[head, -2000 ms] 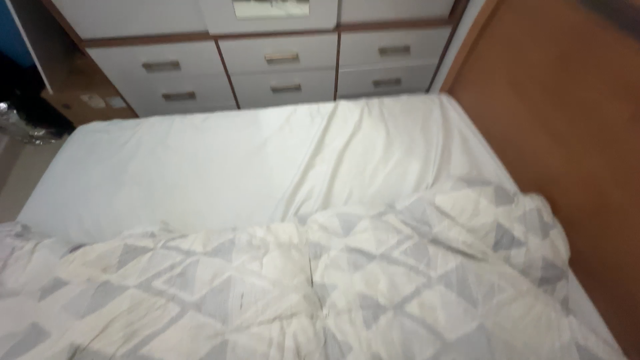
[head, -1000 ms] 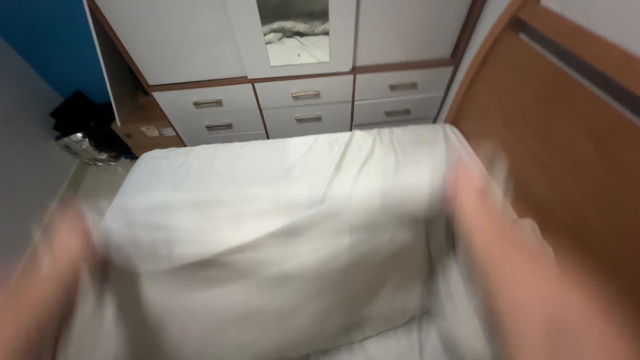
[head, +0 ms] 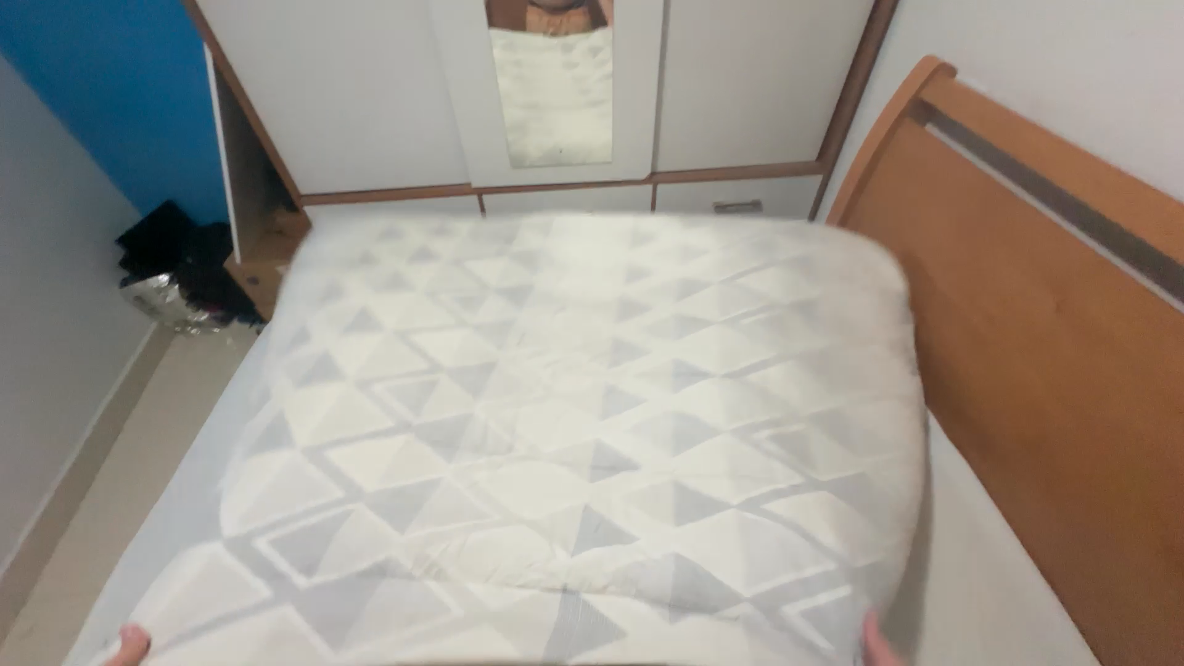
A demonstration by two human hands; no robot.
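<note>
A quilted comforter with grey and white triangles billows over the bed, its far end rounded and slightly blurred. At the bottom left, my left hand grips the comforter's near edge; only the fingertips show. My right hand holds the same edge at the lower right, also mostly out of frame. Beneath the comforter, the pale fitted sheet shows along the right side and as a strip on the left.
A wooden headboard rises along the right. Beyond the bed stands a white wardrobe with drawers and a mirror. Dark bags and crumpled silvery plastic lie on the floor at the left, near a wooden box.
The comforter, bunched at the near side two seconds ago, is now spread towards the wardrobe. Both hands, raised and blurred one second ago, are now low at the frame's bottom.
</note>
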